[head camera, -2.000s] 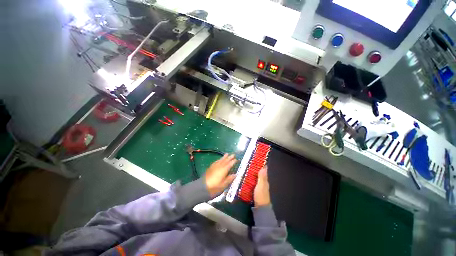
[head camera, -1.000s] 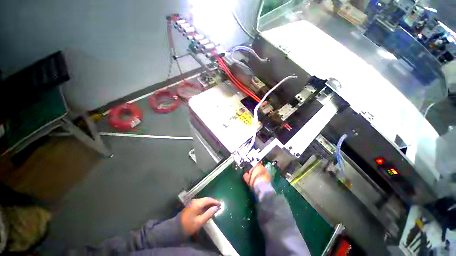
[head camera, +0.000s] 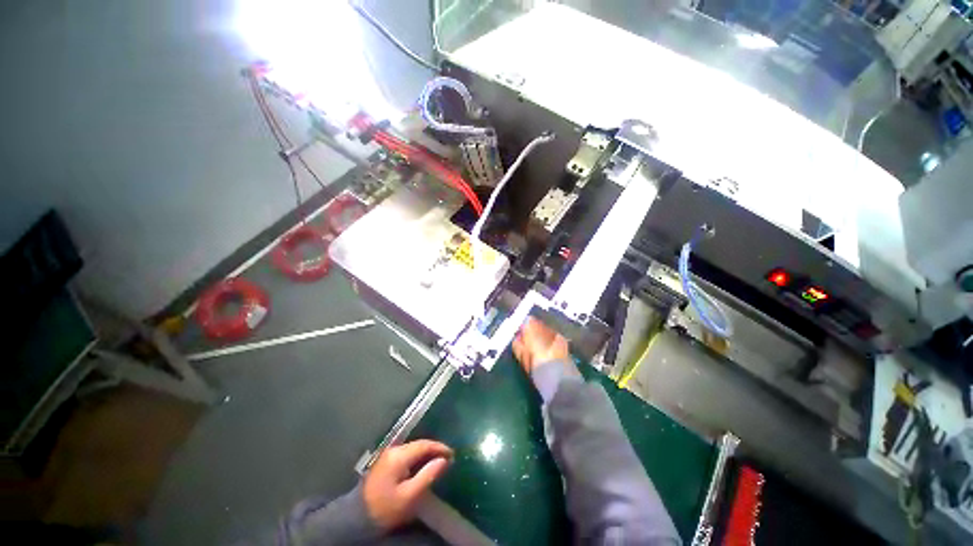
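Observation:
My right hand (head camera: 541, 343) reaches to the metal clamps of the machine outlet (head camera: 501, 333) at the green mat's far corner. Its fingertips are partly hidden there, and I cannot tell if they hold anything. My left hand (head camera: 403, 482) is at the near left edge of the green mat (head camera: 491, 411), thumb apart from loosely bent fingers, with nothing visible in it. A row of red wire leads (head camera: 744, 507) lies at the bottom right beside a silver metal strip (head camera: 717, 485), cut off by the picture's edge.
A pale machine cover (head camera: 411, 261) with a yellow label stands left of the outlet. Red feed wire (head camera: 432, 165) enters the machine. A blue air hose (head camera: 699, 293) curves at the right. Red wire coils (head camera: 232, 309) lie on the floor. A tool rack (head camera: 907, 427) is at the right edge.
Both hands have left the red row. My right hand has moved to the outlet, my left to the mat's near left edge. The view has swung left, and the side cutters are out of sight.

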